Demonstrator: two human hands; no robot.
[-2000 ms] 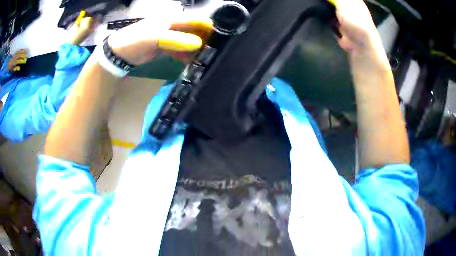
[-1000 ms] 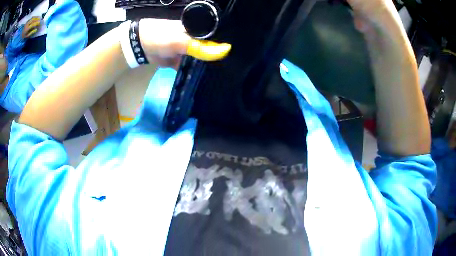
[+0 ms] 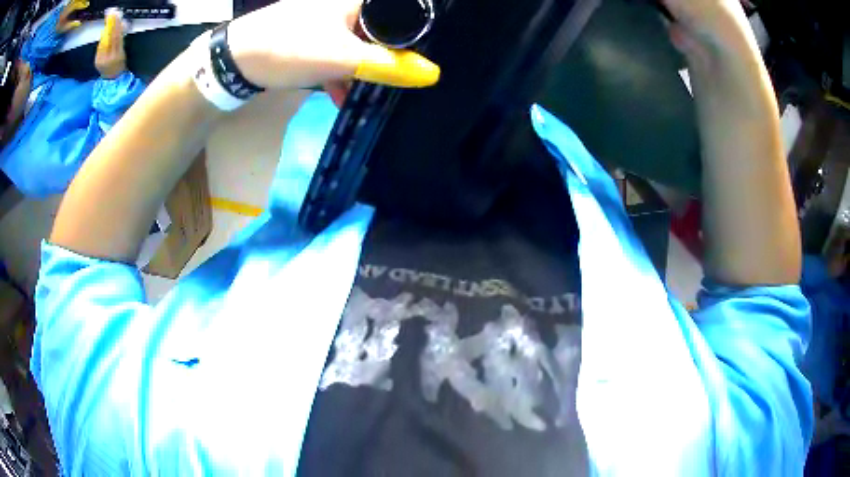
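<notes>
A black control panel assembly (image 3: 447, 121) is held up close in front of my chest, tilted, its upper end cut off by the top edge. Its button strip (image 3: 347, 154) runs down its left side, and a rotary knob (image 3: 397, 19) with a bright ring stands near the top. My left hand (image 3: 326, 51) grips it beside the knob, with a yellow finger cot on the thumb lying across the strip. My right hand (image 3: 699, 19) is at the top right, cut off by the edge; its fingertips and any contact with the panel are hidden.
A co-worker in a blue smock (image 3: 61, 130) is at the upper left, hands near another black button strip (image 3: 135, 9). A dark-green bench surface (image 3: 634, 102) lies behind the panel. A brown carton (image 3: 185, 224) stands on the floor at left, near a yellow line. Another blue sleeve (image 3: 822, 317) shows at far right.
Since two seconds ago, the panel has come closer to my chest and my right hand has moved towards the top edge. Over the last second, the panel has barely moved; the co-worker's arms have shifted.
</notes>
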